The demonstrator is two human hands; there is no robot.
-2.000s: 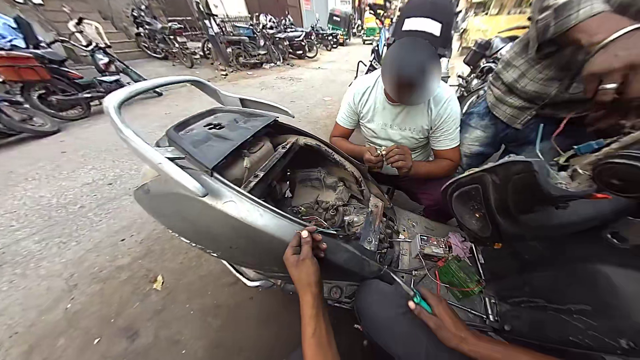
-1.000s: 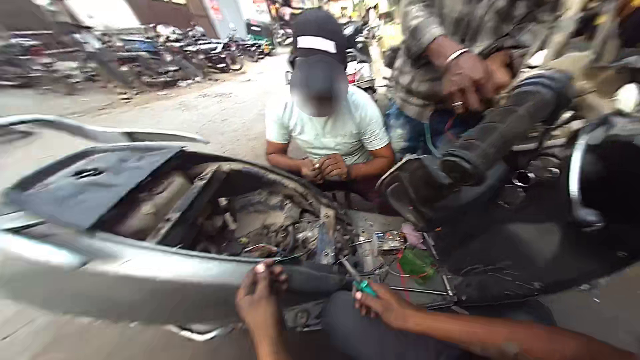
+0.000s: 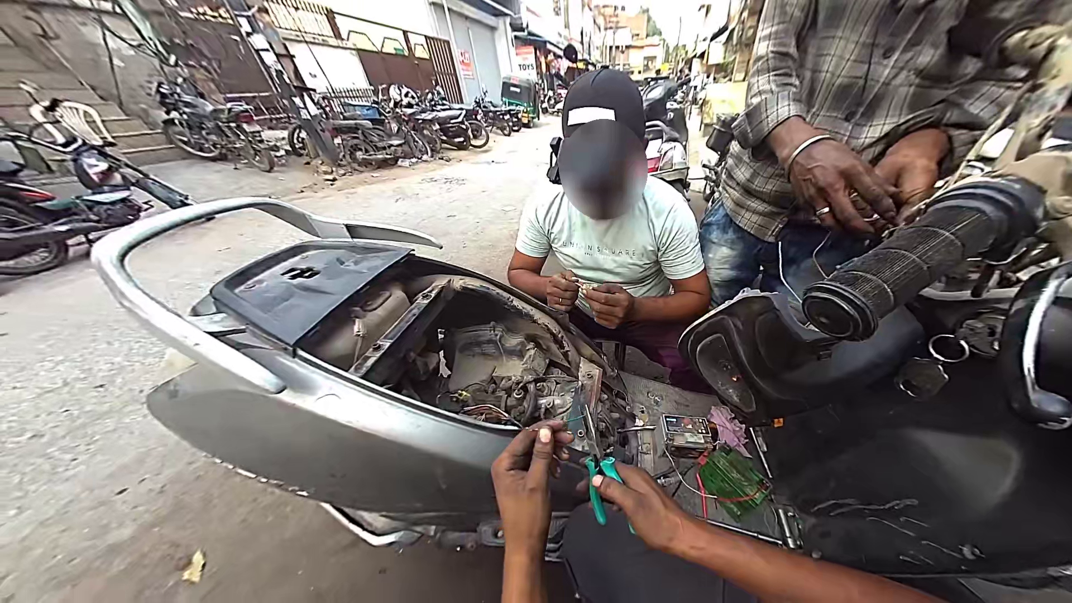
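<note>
My right hand point(image 3: 632, 498) grips green-handled pliers point(image 3: 601, 481), whose metal jaws point up and away toward the open body of a scooter point(image 3: 402, 427). Close to the jaws, on the left, my left hand point(image 3: 532, 465) pinches something thin between thumb and fingers, apparently a wire. The scooter's seat is off, and its engine parts point(image 3: 536, 394) show inside the bay. A small box-shaped device point(image 3: 687, 434) with wires lies on the footboard, beside a green item point(image 3: 734, 481) and a pink cloth point(image 3: 727, 427).
Across the scooter a person in a light T-shirt point(image 3: 620, 243) holds a small thing in both hands. Another person in a checked shirt point(image 3: 779, 92) works with both hands near the handlebar grip point(image 3: 904, 260). A silver grab rail point(image 3: 184, 322) rises at left. Parked motorcycles point(image 3: 209, 126) line the street.
The pliers in my right hand have come up beside my left hand, their handles now spread. The view has swung about, and the scooter's rear is again fully in sight.
</note>
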